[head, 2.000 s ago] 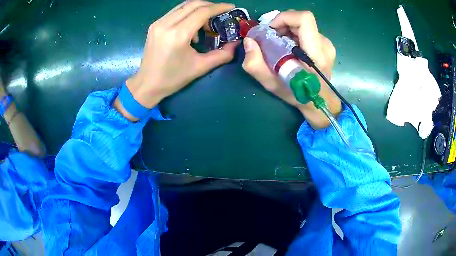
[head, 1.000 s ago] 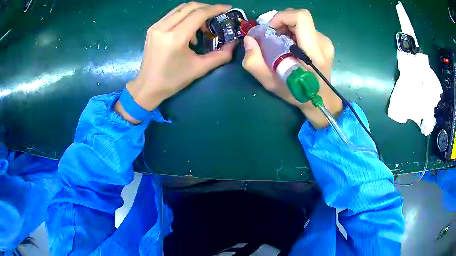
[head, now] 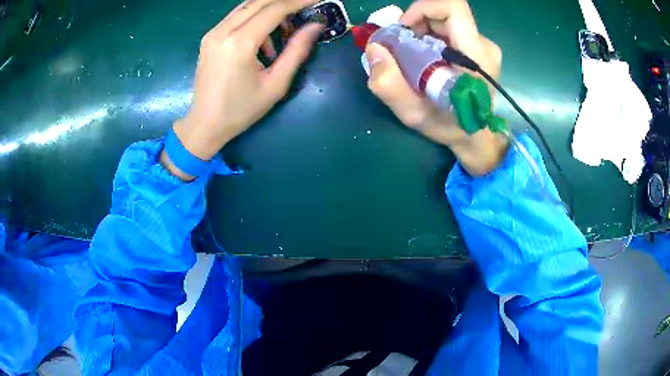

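Observation:
My left hand (head: 246, 70) holds a black watch housing (head: 330, 20) with a silver rim between thumb and fingers, near the top edge. My right hand (head: 419, 95) is closed around a clear, pinkish dispensing syringe (head: 400, 50). Its red hub (head: 363, 34) points left toward the housing, with a small visible gap between them. A green cap (head: 471, 103) is on its rear, slightly blurred. A crumpled white wipe (head: 385, 15) shows beside the syringe front, partly behind it.
A white cloth (head: 608, 117) lies on the green bench (head: 330, 176) at right, with a dark unit (head: 593, 45) on its strip. A black box (head: 655, 132) with a red light stands at the right edge. Another person's blue sleeve (head: 37, 294) shows at lower left. A black cord runs along my right arm.
The syringe has moved right, away from the housing. The housing has turned and shifted up and left with my left hand. The neighbour's bare arm at left is gone from view.

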